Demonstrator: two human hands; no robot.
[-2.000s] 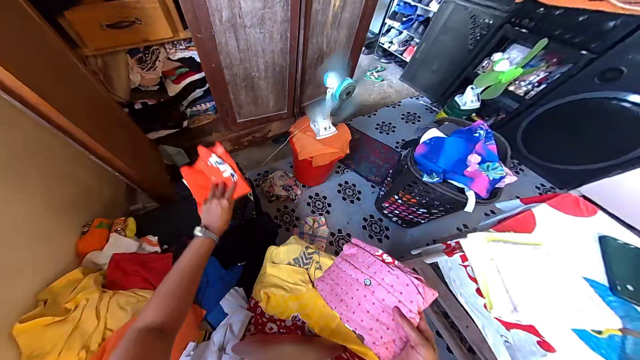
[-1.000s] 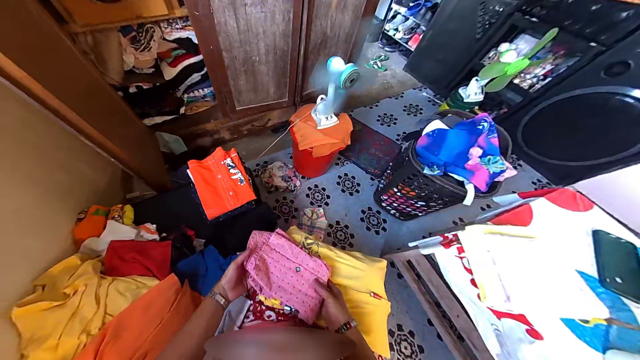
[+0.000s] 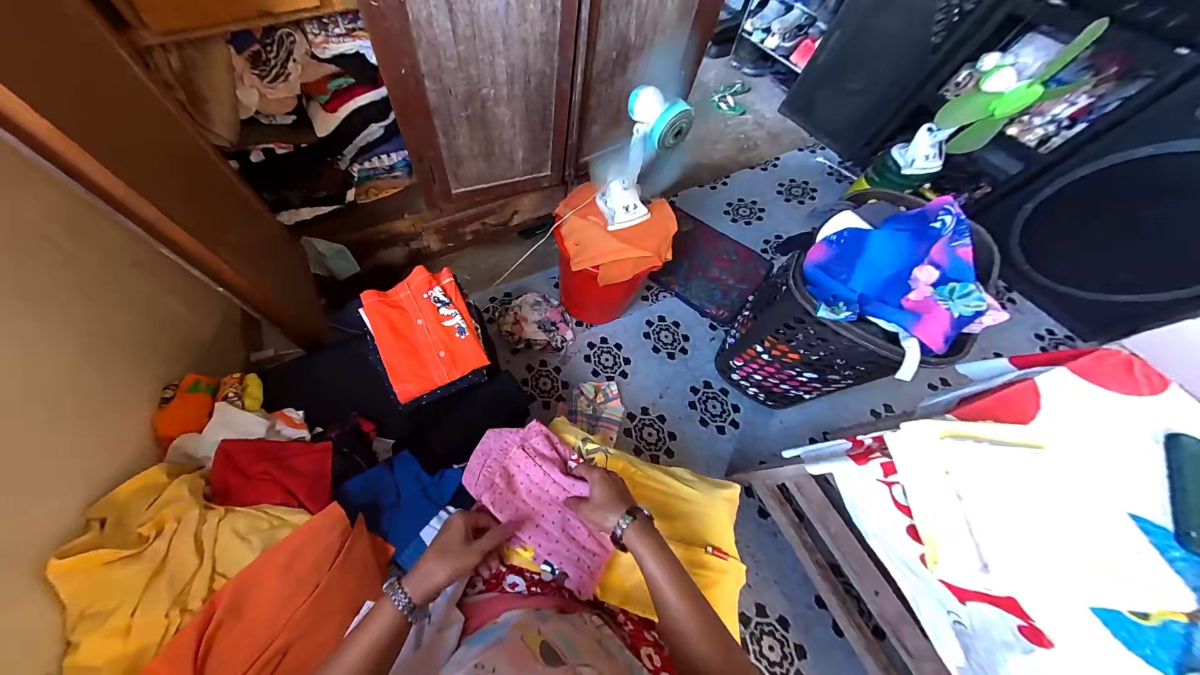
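Note:
A pink dotted garment (image 3: 534, 497) lies over my lap, partly on a yellow garment (image 3: 689, 516). My left hand (image 3: 464, 553) pinches its lower left edge between thumb and fingers. On its right side, my right hand (image 3: 600, 502) grips the cloth near a small dark mark. A folded orange buttoned shirt (image 3: 427, 333) rests ahead on a dark stack of cloth. To the left lie an orange cloth (image 3: 281, 591), a blue cloth (image 3: 403, 497), a red cloth (image 3: 272, 471) and a crumpled yellow cloth (image 3: 169, 553).
A white fan (image 3: 623, 202) stands on a red bucket (image 3: 595, 291) draped with orange cloth. Right of it is a black laundry basket (image 3: 806, 347) heaped with clothes. A wooden slatted piece (image 3: 834, 572) and a patterned white cloth (image 3: 1022, 506) lie at the right. Wardrobe doors (image 3: 492, 94) stand behind.
My left hand has come back from the orange shirt, which now lies flat on the dark stack. The pink garment has moved left from the yellow one to my lap and is turned.

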